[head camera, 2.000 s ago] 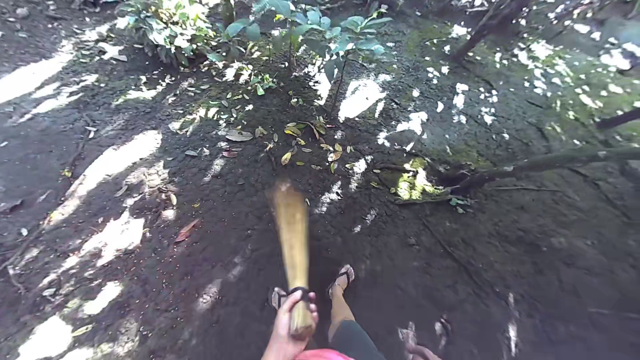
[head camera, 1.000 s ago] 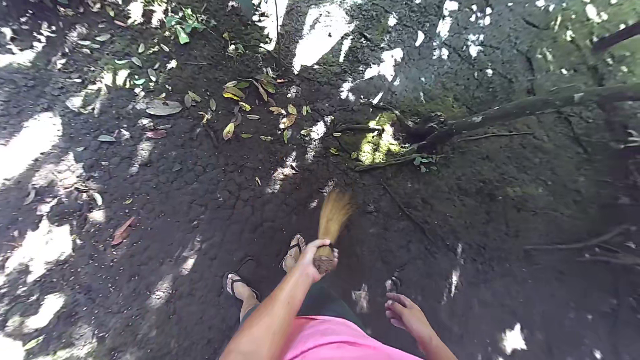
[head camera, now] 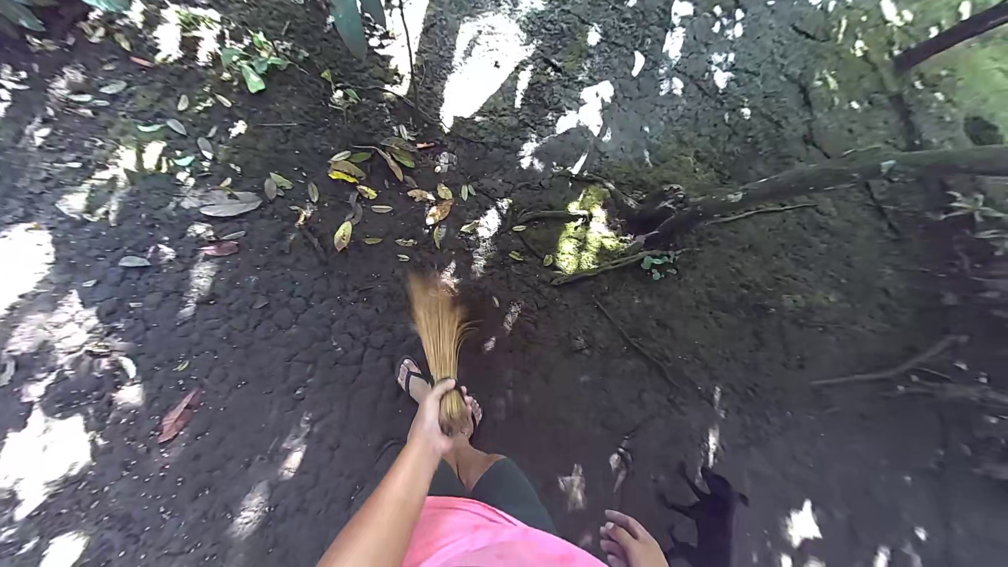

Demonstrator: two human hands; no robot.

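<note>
A stick broom of thin tan bristles (head camera: pixel 439 327) points away from me over dark soil, its far tips blurred. My left hand (head camera: pixel 435 417) is closed around its bound near end, just above my sandalled feet. Beyond the bristle tips lie scattered yellow and brown fallen leaves (head camera: pixel 343 235). My right hand (head camera: pixel 630 542) is at the bottom edge, right of the pink shirt, with nothing seen in it and its fingers partly spread; the rest of it is cut off by the frame.
A tree root or low branch (head camera: pixel 827 177) runs from the right edge to a mossy patch. A dark animal (head camera: pixel 713 516) stands close to my right hand. A reddish dry leaf (head camera: pixel 179 415) lies at left, and small green plants (head camera: pixel 253 75) grow at the upper left.
The broom in my left hand has swung to point more to the left than one second ago. My right hand is lower in view. A dark animal now shows at the lower right.
</note>
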